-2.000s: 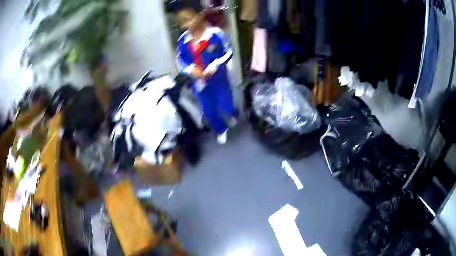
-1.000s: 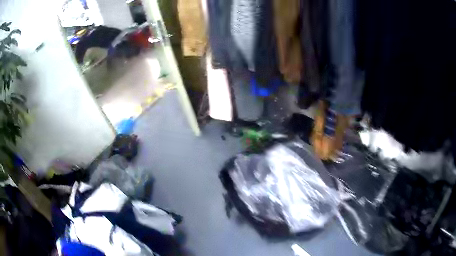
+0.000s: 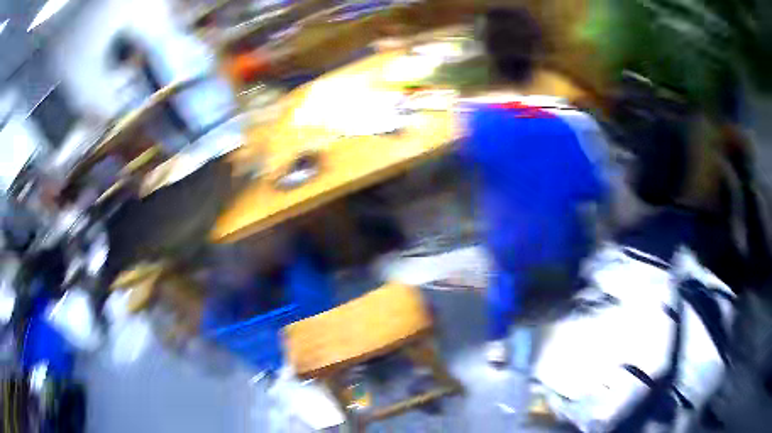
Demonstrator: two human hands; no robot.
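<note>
Neither of my hands shows; the view is strongly blurred. Nearest in front of me are a wooden stool (image 3: 360, 328) at the lower middle and a large white and black heap of cloth or bags (image 3: 631, 342) at the lower right. Behind the stool stands a long wooden table (image 3: 339, 173) with bright white papers or cloth on it and a small dark round object (image 3: 300, 172) near its front edge.
A person in blue and white clothes (image 3: 533, 186) stands at the table's right end, back to me. A blue crate or container (image 3: 258, 330) is left of the stool. Green leaves (image 3: 669, 38) are at the upper right. Blurred clutter lines the left side.
The view has swung left from the hanging clothes and plastic-covered bundle to the table and stool. The person in blue, absent one second ago, is now at the table.
</note>
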